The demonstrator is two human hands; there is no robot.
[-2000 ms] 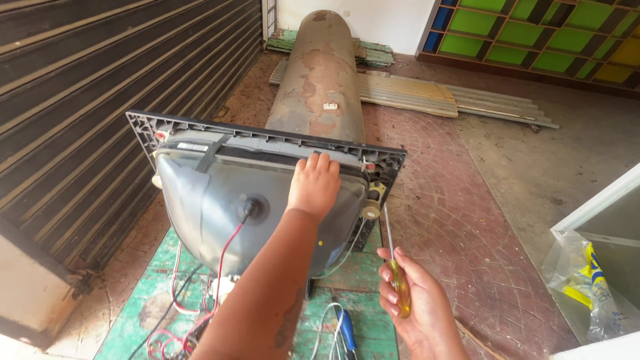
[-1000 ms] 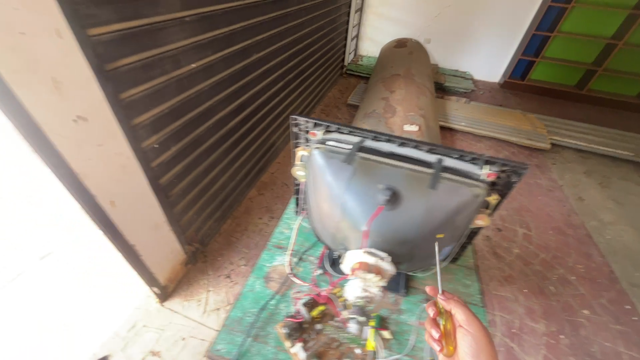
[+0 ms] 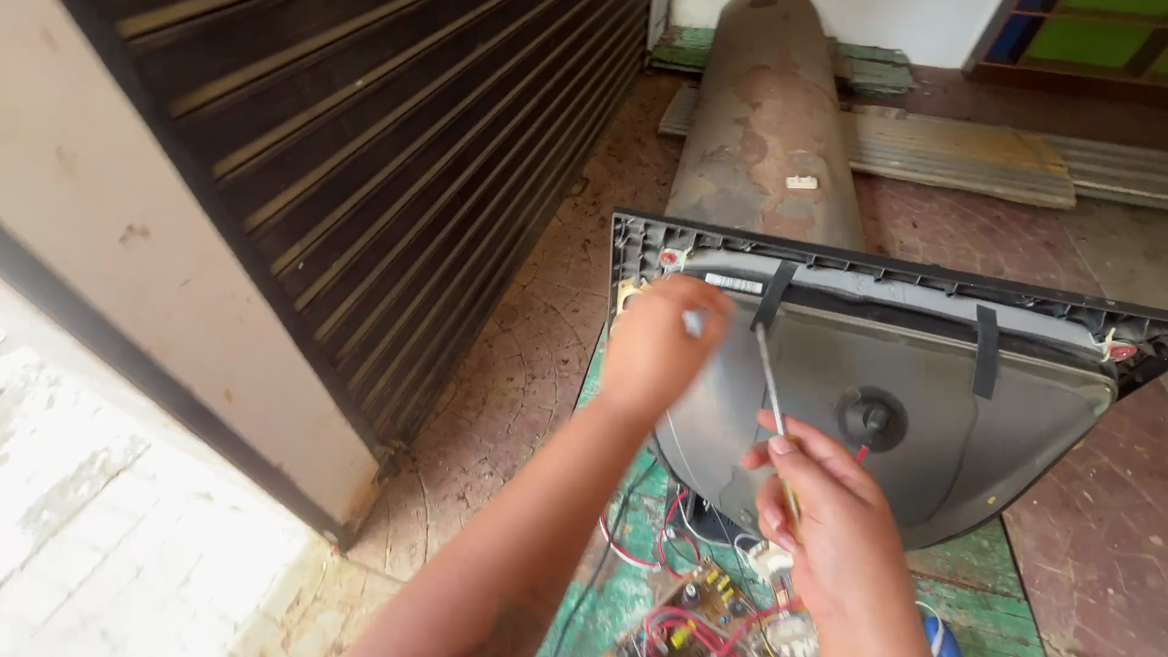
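Observation:
The back of a cathode ray tube (image 3: 922, 456) faces me, set in a black plastic television front frame (image 3: 876, 265), with black tape strips and a suction-cup-shaped anode cap (image 3: 873, 418) on a red wire. My left hand (image 3: 657, 342) is blurred at the tube's upper left corner; its fingers are curled, and whether they grip anything cannot be told. My right hand (image 3: 821, 502) holds a screwdriver (image 3: 773, 379), its metal shaft pointing up before the tube and its yellowish handle mostly hidden in the fingers. Below lies a circuit board (image 3: 689, 602) with wires.
The television parts stand on a green-painted wooden surface (image 3: 976, 584). Behind them lies a large rusty cylinder (image 3: 776, 119), with corrugated sheets (image 3: 958, 151) beside it. A slatted metal shutter (image 3: 392, 173) and a pillar (image 3: 173, 274) are at the left. A blue object (image 3: 940, 636) shows at the bottom right.
My left hand, out of view one second ago, is now at the tube's upper left corner. Two seconds ago it was on the tube's top right part. The screwdriver has moved left across the tube.

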